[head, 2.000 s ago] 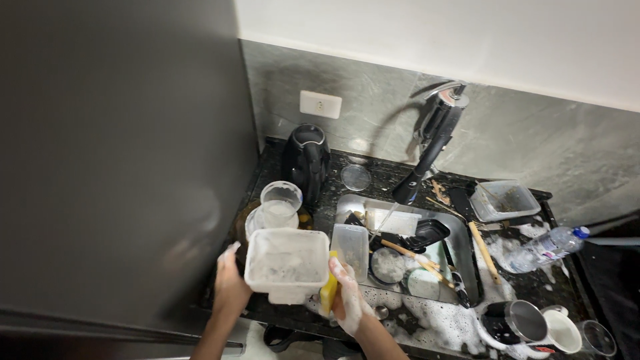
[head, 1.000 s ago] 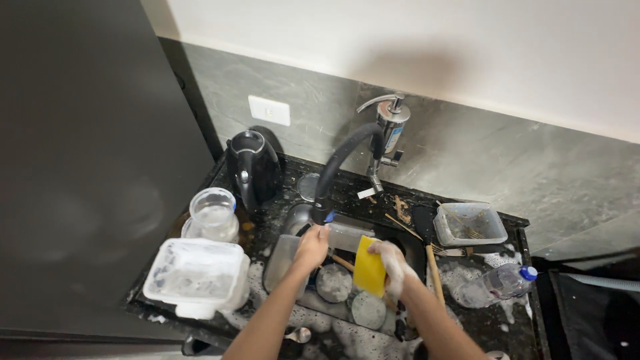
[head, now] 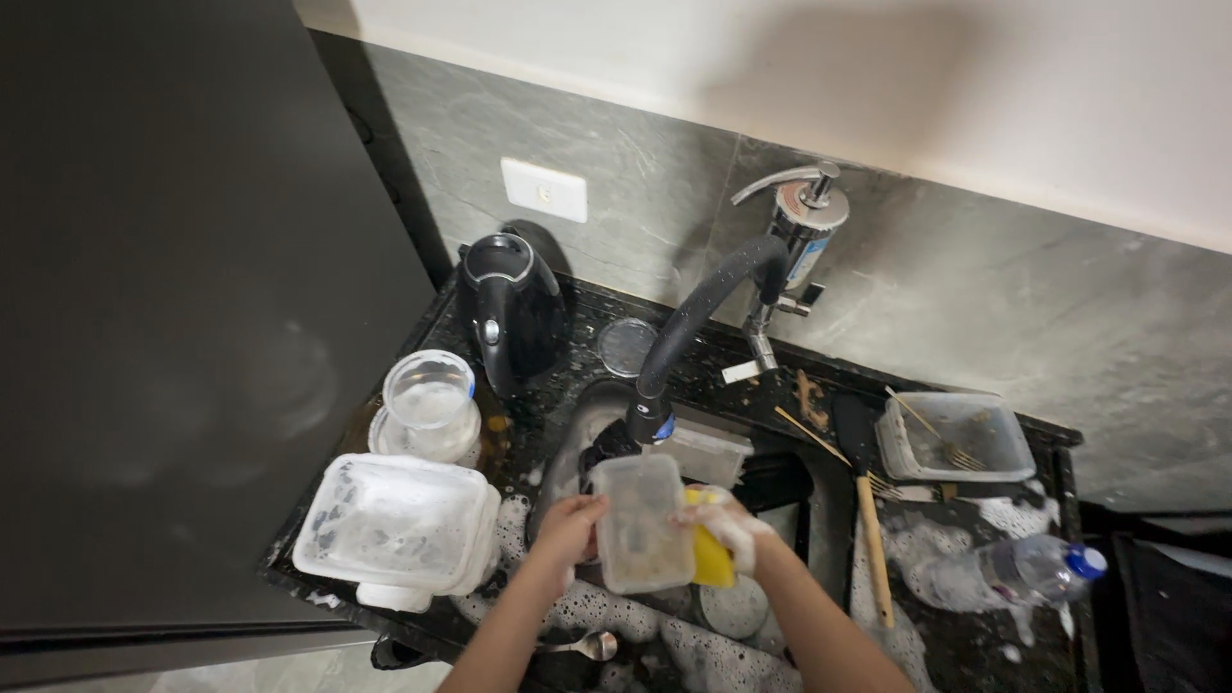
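Over the sink (head: 833,539), my left hand (head: 570,539) holds the left edge of a clear rectangular plastic container (head: 640,525). My right hand (head: 729,529), coated in suds, touches the container's right edge and grips a yellow sponge (head: 712,556). The black flexible faucet spout (head: 703,303) ends just above the container. Behind and below it in the sink lie another clear container (head: 707,452), black utensils and a round soapy piece (head: 733,606), partly hidden by my hands.
Soapy rectangular containers (head: 395,525) and round tubs (head: 428,404) stand left, near a black electric kettle (head: 510,313). A spoon (head: 587,645) lies at the front. Right of the sink are a wooden-handled utensil (head: 874,549), a container with a fork (head: 962,438) and a plastic bottle (head: 1011,573).
The soapy rectangular container, held in my hands two seconds ago, now stands on the left counter. Since one second ago, my hands have taken hold of a clear container; the sponge remains in my right hand.
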